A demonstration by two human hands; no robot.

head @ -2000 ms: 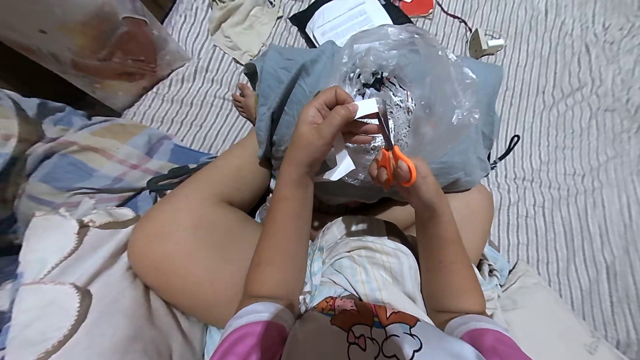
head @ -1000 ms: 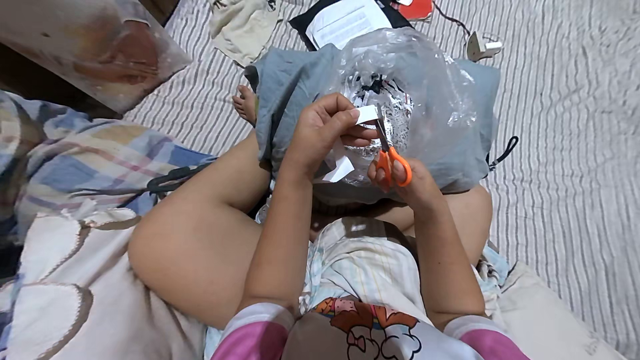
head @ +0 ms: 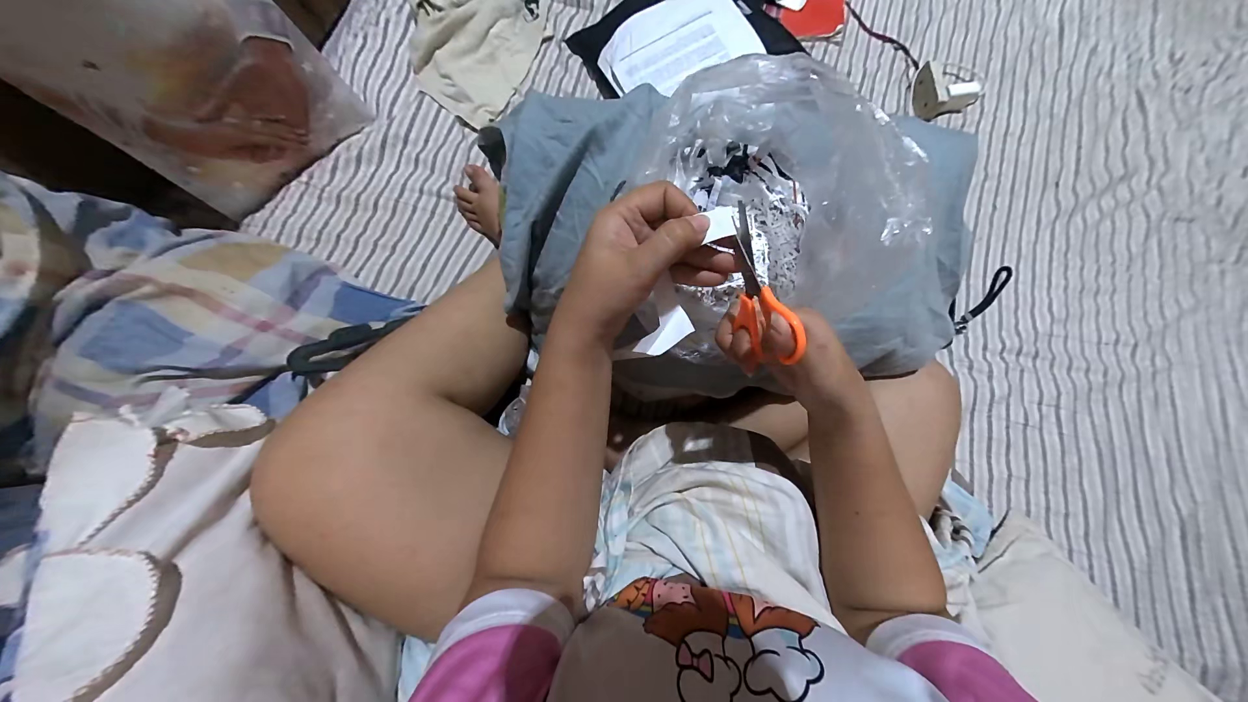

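Observation:
My left hand pinches a white paper strip between thumb and fingers. Orange-handled scissors are in my right hand, blades pointing up and touching the strip's right end. Below my left hand hangs another piece of white paper; whether it joins the strip I cannot tell. Under both hands lies a clear plastic bag, with shredded paper scraps and some dark bits in its middle. The bag rests on a grey-blue cloth across my lap.
Beyond the cloth lie a printed sheet on a black pouch, a red item, a beige cloth and a small beige device with a cord. A striped sheet spreads to the right. Plaid bedding and a cream pillow are at left.
The white strip between my left fingers looks shorter than two seconds ago. Both hands stay in nearly the same place over the bag.

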